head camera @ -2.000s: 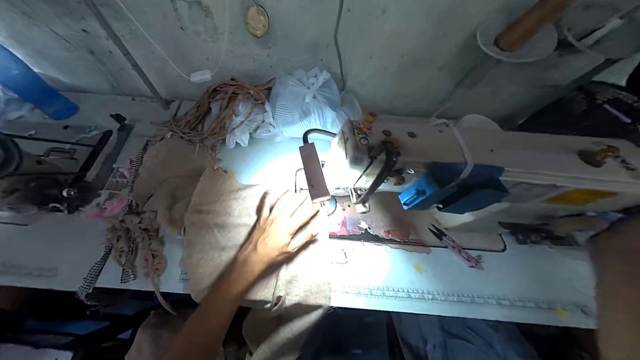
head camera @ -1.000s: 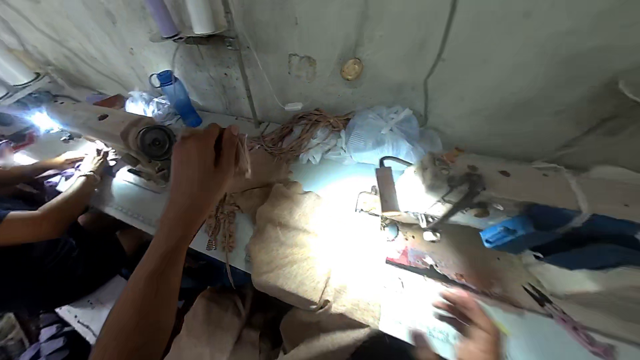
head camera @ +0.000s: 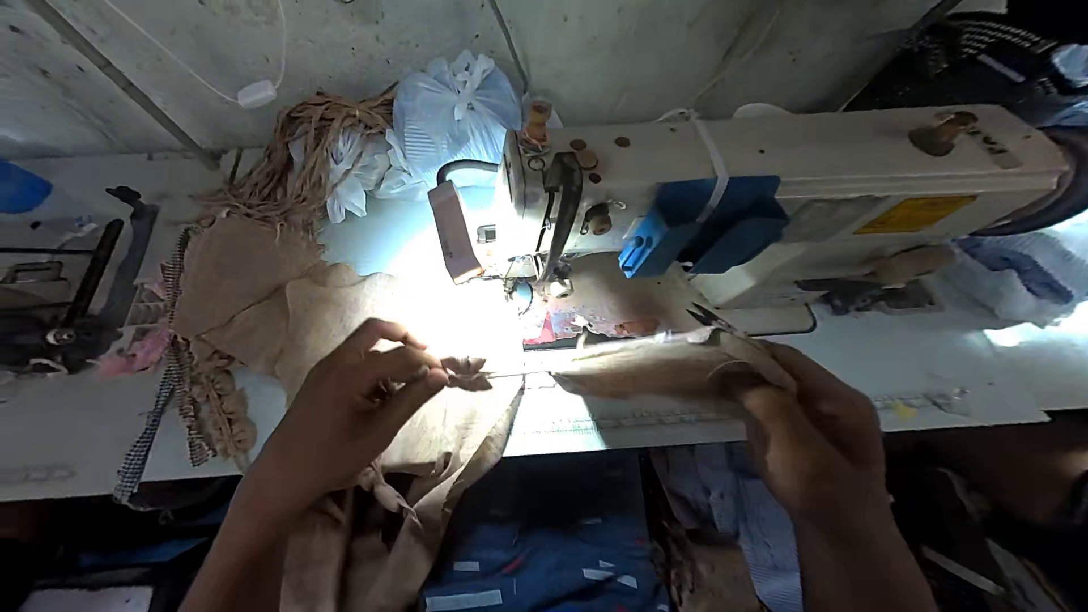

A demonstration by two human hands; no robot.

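My left hand pinches the end of a narrow brown fabric strip in front of the sewing machine. My right hand grips a folded piece of brown fabric; a thin strand runs between it and the strip. Dark-tipped thread snips show just above that piece, and whether my right hand touches them I cannot tell. A larger brown cloth lies under and beside my left hand and hangs over the table's front edge. The lit needle area is behind both hands.
Brown fabric strips and a tied plastic bag lie against the wall. A blue holder is strapped to the machine. Gathered brown trim and a checkered strip hang at the left. Another machine stands far left.
My left hand has come down from its raised position to the front of the machine. My right hand, empty a second ago, now holds a brown fabric piece. The view has swung right.
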